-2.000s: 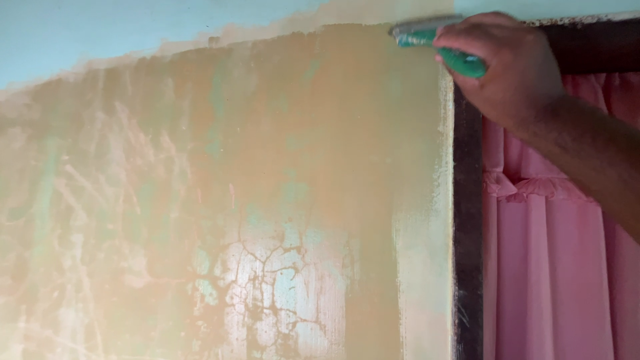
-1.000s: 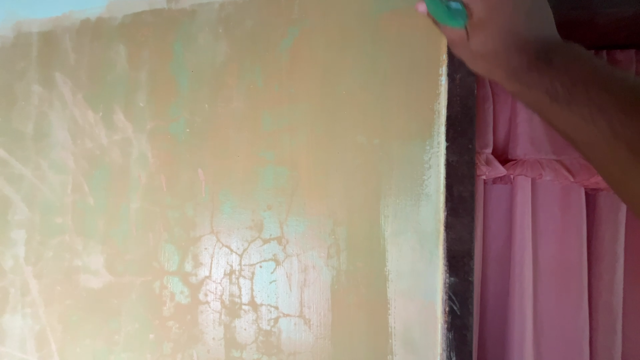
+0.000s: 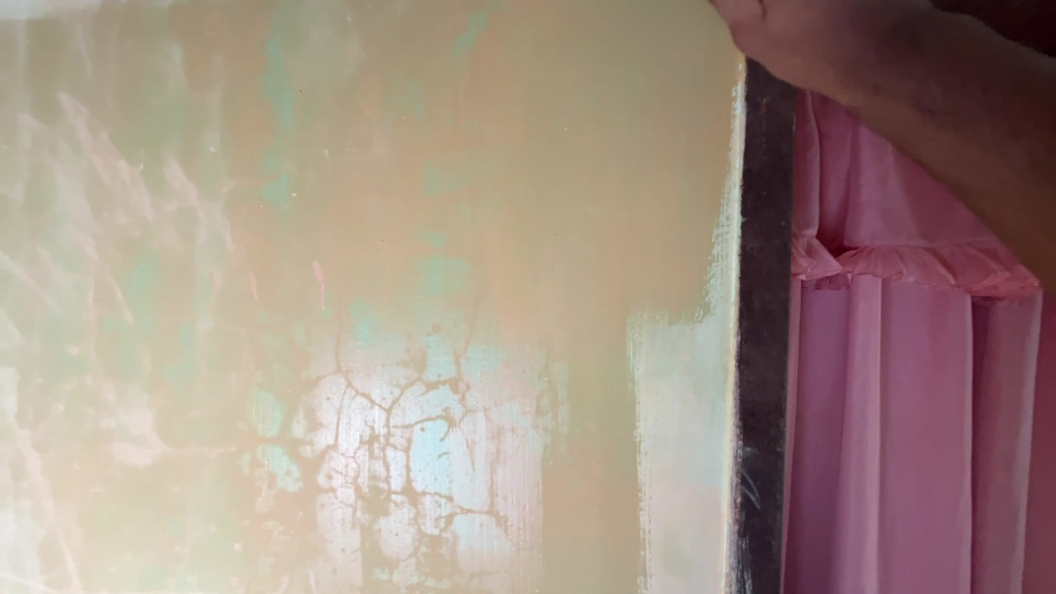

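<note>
My right hand point(image 3: 792, 33) reaches in from the right at the top edge, near the top of the dark frame. Its fingers and whatever they hold are cut off by the view's edge. Tan, wet-looking paint covers most of the wall point(image 3: 594, 181), with green and pinkish patches showing through. Lower down, the wall has a cracked, shiny whitish patch point(image 3: 437, 445). A pale strip point(image 3: 685, 445) without the tan coat runs beside the frame in the lower part. My left hand is not in the picture.
A dark door or window frame point(image 3: 763, 330) stands upright along the painted wall's right edge. Beyond it hangs a pink curtain point(image 3: 891, 429) with a ruffled band point(image 3: 932, 268). My forearm crosses in front of the curtain's upper part.
The green-handled brush, seen in my right hand earlier, is out of view. Tan paint now covers more of the pale strip beside the frame. The view has shifted downward.
</note>
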